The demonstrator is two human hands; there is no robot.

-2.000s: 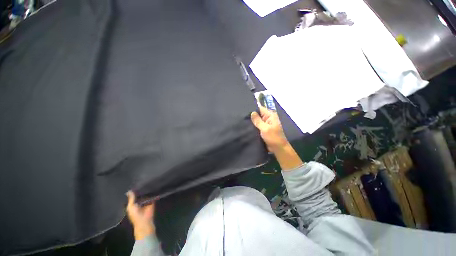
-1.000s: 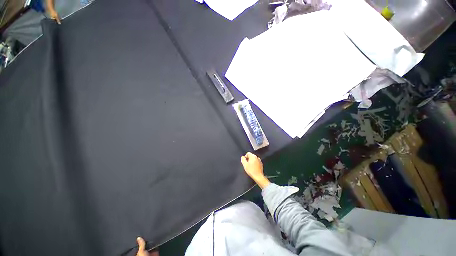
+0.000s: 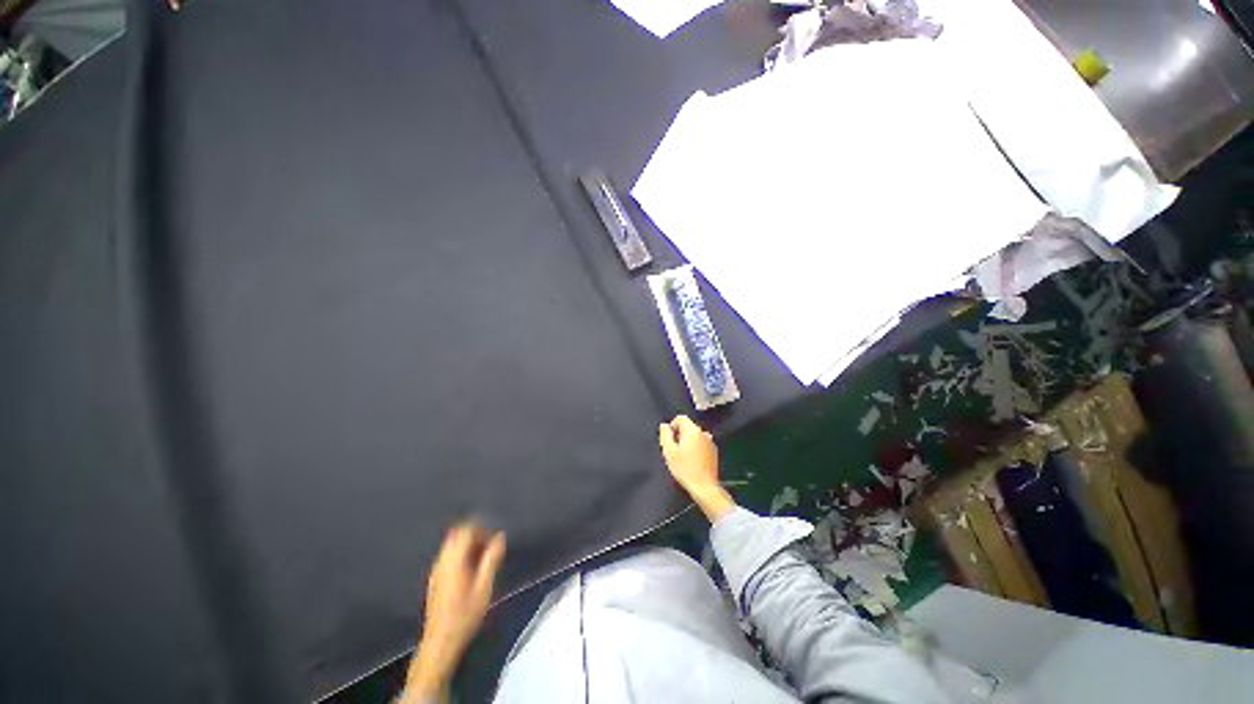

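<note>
Wide black fabric (image 3: 358,289) covers the table, with a soft fold along its left part. My right hand (image 3: 689,457) is closed on the fabric's near right corner, just below a silver-edged block with blue-white markings (image 3: 695,338). My left hand (image 3: 464,580) is slightly blurred over the fabric by its near edge, with fingers apart and nothing seen in it. A slim dark bar weight (image 3: 615,222) lies above the block. Large white paper patterns (image 3: 853,193) lie right of both weights.
Crumpled grey-mauve scraps (image 3: 1052,256) hang by the paper's right end. A shiny metal surface (image 3: 1169,83) is at the upper right. Offcuts litter the green floor (image 3: 784,461) below the table edge. Brown wrapped bundles (image 3: 1045,509) stand at the lower right.
My left hand has moved up and right from the bottom edge and off the fabric's edge. My right hand stays at the corner. The other person's hand at the far edge has nearly left view.
</note>
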